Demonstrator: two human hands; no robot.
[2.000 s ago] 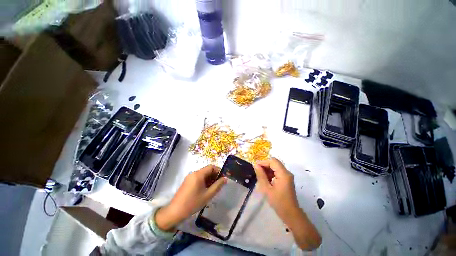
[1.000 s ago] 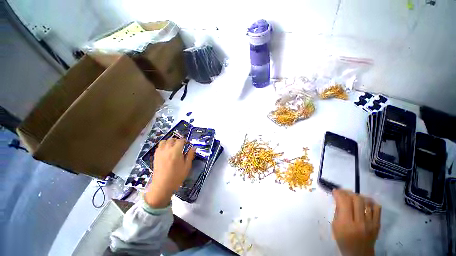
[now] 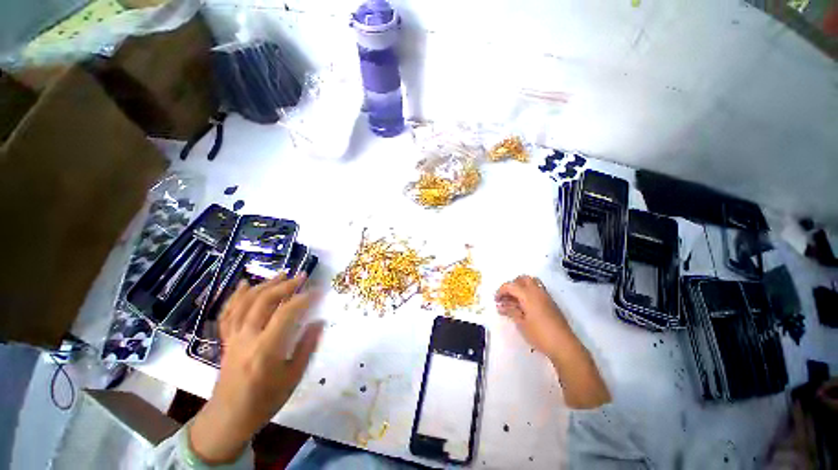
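A black phone frame (image 3: 447,386) lies flat on the white table in front of me, its solid band away from me; no hand touches it. My left hand (image 3: 262,344) is over the near edge of the black frame pile (image 3: 225,266) at left, fingers spread; it seems to hold nothing. My right hand (image 3: 533,312) is beside the smaller heap of yellow-gold parts (image 3: 457,284), fingertips bent together; whether a small part is between them cannot be told. The larger tangled heap of yellow-gold parts (image 3: 381,270) lies mid-table.
Stacks of black frames (image 3: 597,225) stand at right, with more frames (image 3: 733,335) further right. Bags of gold parts (image 3: 446,180) and a purple bottle (image 3: 378,73) are near the wall. Cartons (image 3: 69,202) and black-handled cutters (image 3: 204,138) are at left. Black pads (image 3: 560,165) lie behind the stacks.
The single frame at right now lies in front of me. My right hand has moved left to the small gold heap. My left hand has drawn back and spread; another frame lies on the left pile.
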